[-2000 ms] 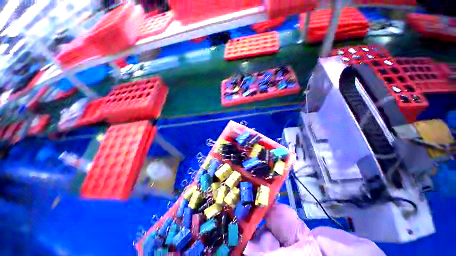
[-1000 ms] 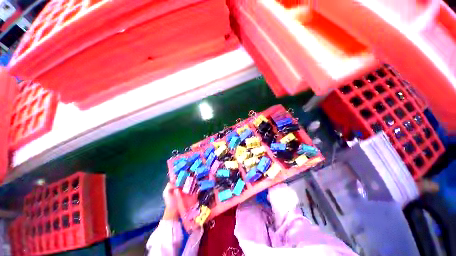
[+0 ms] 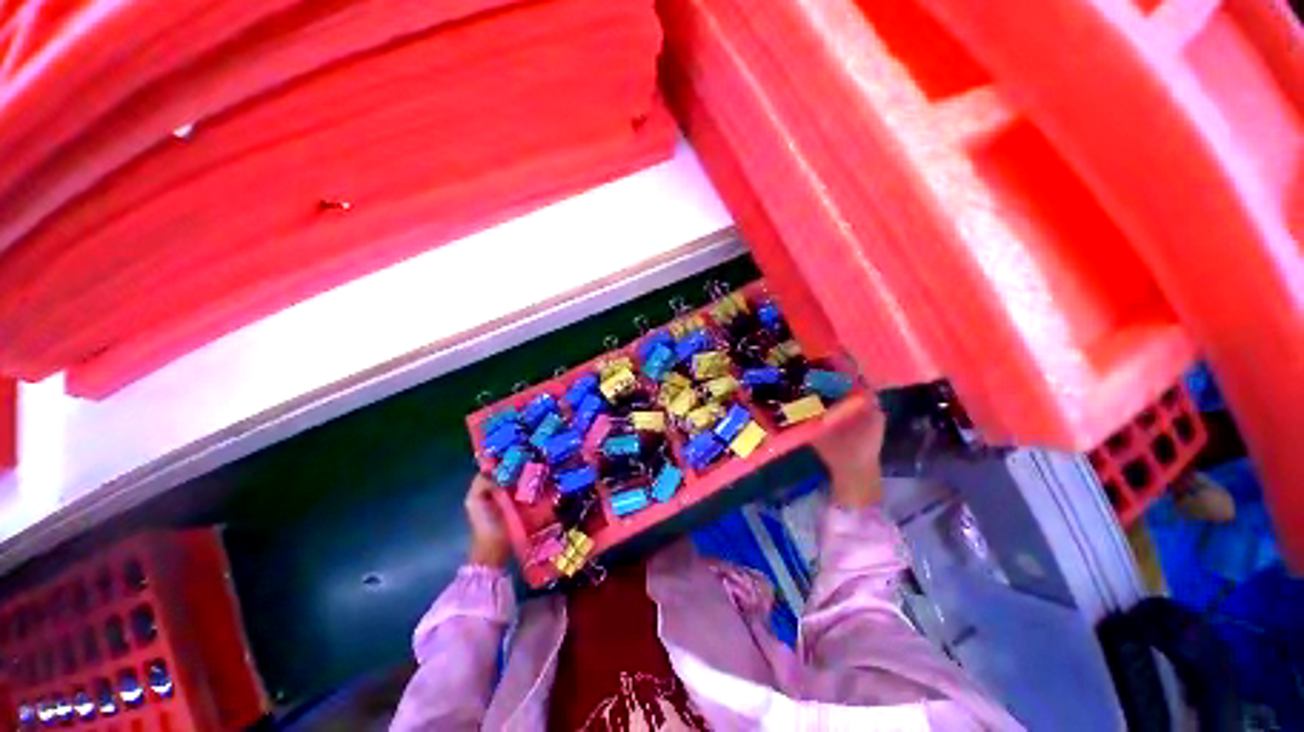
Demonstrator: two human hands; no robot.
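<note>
A red clip tray (image 3: 651,532) with several compartments is full of binder clips (image 3: 704,389) in blue, teal, yellow, pink and black. More clips hang along its far edge. My left hand (image 3: 488,521) grips the tray's left end. My right hand (image 3: 855,446) grips its right front corner. The tray is over the dark green bench mat (image 3: 351,493); I cannot tell whether it touches the mat. The undersides of the tray and most of my fingers are hidden.
Thick stacks of red trays (image 3: 358,186) stand on the white shelf (image 3: 429,279), and another stack (image 3: 858,243) looms at the upper right. A multi-cell tray (image 3: 215,615) with dark units is at lower left. A grey-white machine (image 3: 1001,551) stands at right.
The view has moved closer to the shelf stacks. My left hand now holds the clip tray along with my right. The tray has shifted slightly left and up in view since one second ago.
</note>
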